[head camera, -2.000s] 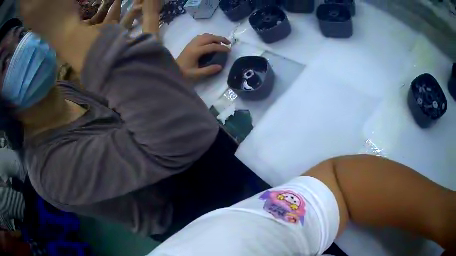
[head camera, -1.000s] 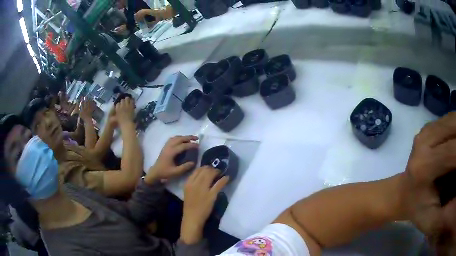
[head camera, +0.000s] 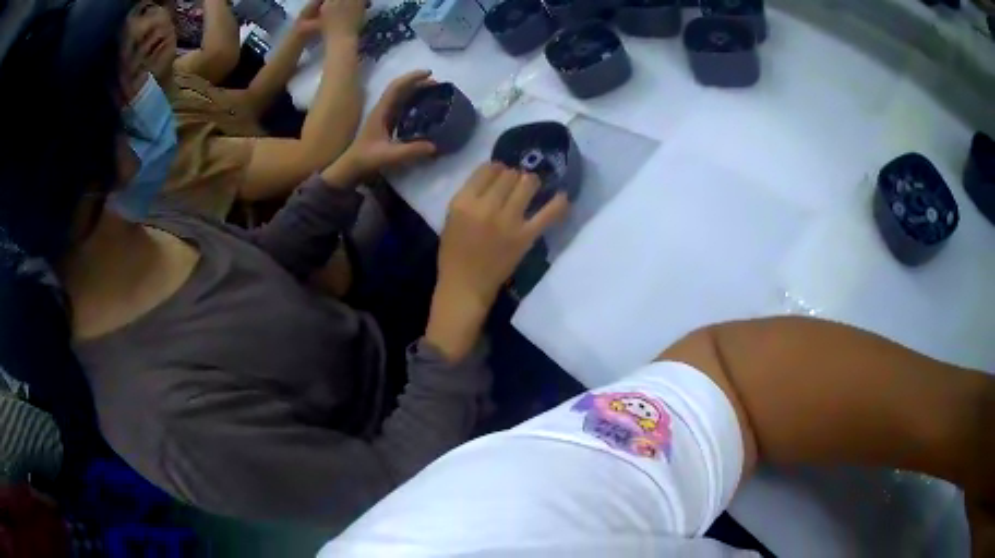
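Note:
Neither of my hands is in the picture. My bent forearm crosses the lower right and is cut off by the right edge before the hand; it comes out of a white sleeve with a printed cartoon. Nearest in front of me, a dark parts cup (head camera: 916, 209) stands on the white bench sheeting (head camera: 698, 251), open side up, with several pale round pieces inside. What my hands hold is outside the picture.
A neighbour in a brown-grey top sits at left, one hand on a dark housing (head camera: 433, 118), the other over a second housing (head camera: 554, 140). More housings (head camera: 589, 57) stand at the back beside a light blue box (head camera: 448, 22). Another housing (head camera: 983, 174) is cut by the right edge.
The view has swung, so my hands, blurred at the right edge one second ago, are out of the picture. The neighbour's hand now tilts the left housing.

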